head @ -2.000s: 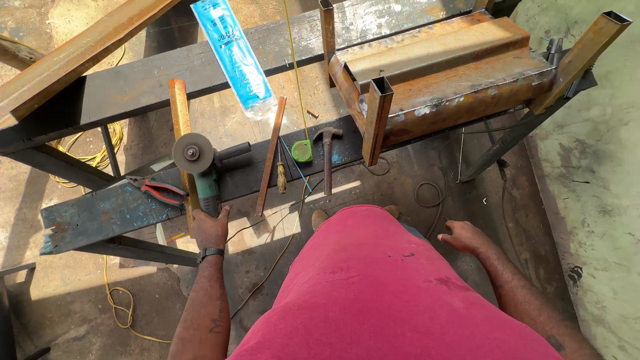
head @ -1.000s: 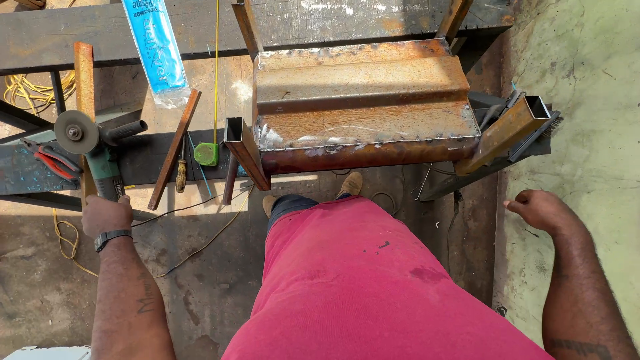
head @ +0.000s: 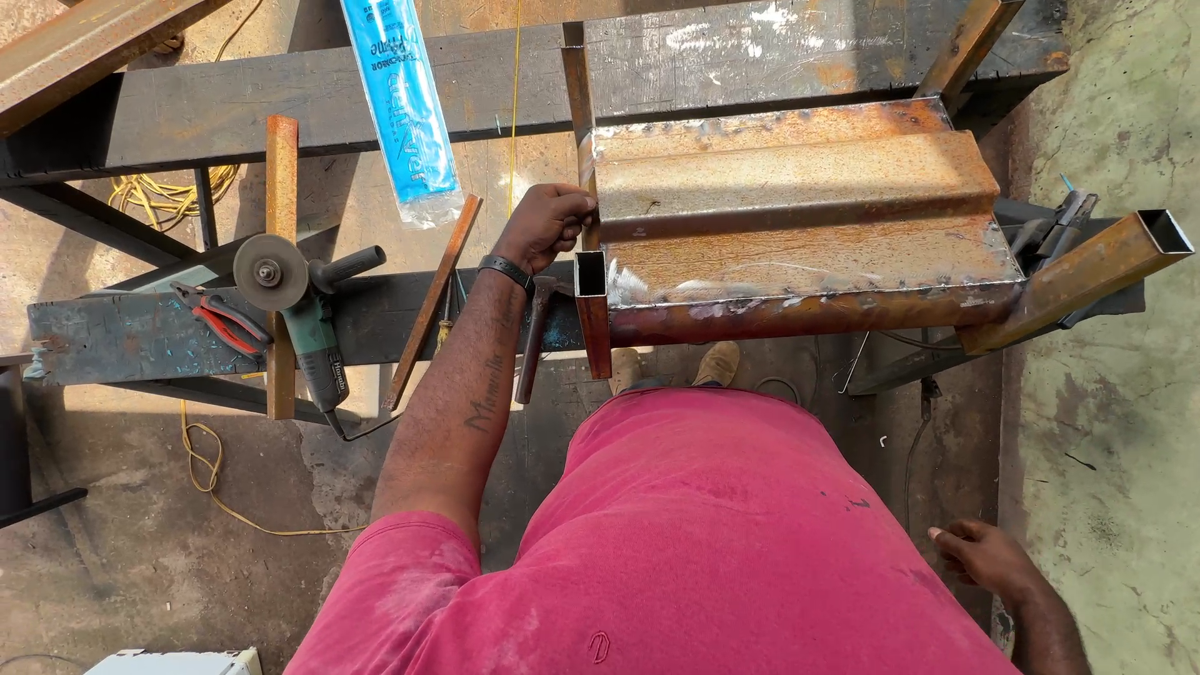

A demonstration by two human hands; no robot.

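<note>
My left hand (head: pixel 548 225) is at the left end of a rusty welded steel frame (head: pixel 797 253), its fingers against the upright there; whether they grip it is hard to tell. Low at the right, my right hand (head: pixel 980 558) hangs away from the frame with nothing in it. An angle grinder (head: pixel 314 347) rests on the bench over a rusty metal strip (head: pixel 281 187), with red-handled pliers (head: pixel 230 323) at its left. A claw hammer (head: pixel 534 337) lies beside my left forearm, and a narrow rusty bar (head: pixel 436 300) leans across the bench edge.
Two dark bench beams (head: pixel 169 342) carry the work. A blue plastic packet (head: pixel 398 103) bearing writing spans the gap between them. A large rusty steel profile (head: pixel 94 56) lies at the upper left. Yellow cord (head: pixel 211 469) trails on the floor. A square tube (head: pixel 1106 272) juts out at the right.
My left hand has let go of the angle grinder, which now lies on the bench, and has moved right to the frame. My right hand stays empty.
</note>
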